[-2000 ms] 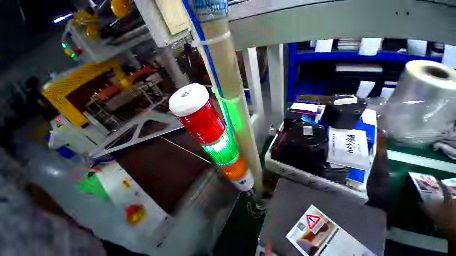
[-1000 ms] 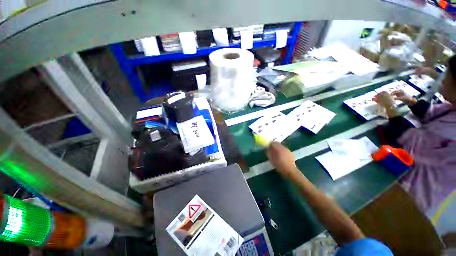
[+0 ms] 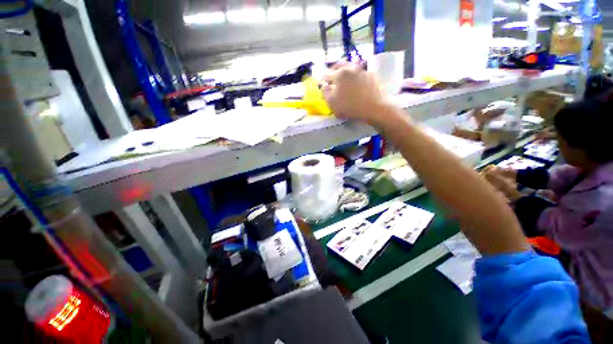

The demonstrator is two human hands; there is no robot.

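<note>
My right hand (image 3: 353, 91), bare, is raised over the white shelf (image 3: 430, 101) at upper centre. Its fingers are closed on a thin yellow piece (image 3: 312, 97), blurred, beside loose white sheets (image 3: 259, 124). My blue-sleeved arm reaches up from the lower right. My left hand is out of the picture. Below, printed packs (image 3: 359, 243) lie overlapping on the green belt (image 3: 403, 309). The grey scale plate (image 3: 306, 319) is cut off by the bottom edge; only a small white corner shows on it.
A tray of black items (image 3: 245, 279) stands behind the scale. A film roll (image 3: 314, 185) stands behind the belt. A signal tower (image 3: 70, 312) glows red at lower left. A coworker in pink (image 3: 578, 201) handles packs at right. White papers (image 3: 460, 262) lie on the belt's near side.
The view has tilted up, showing the shelf. My right hand has risen from over the belt to the shelf, still with the yellow piece. The tower light has turned from green to red.
</note>
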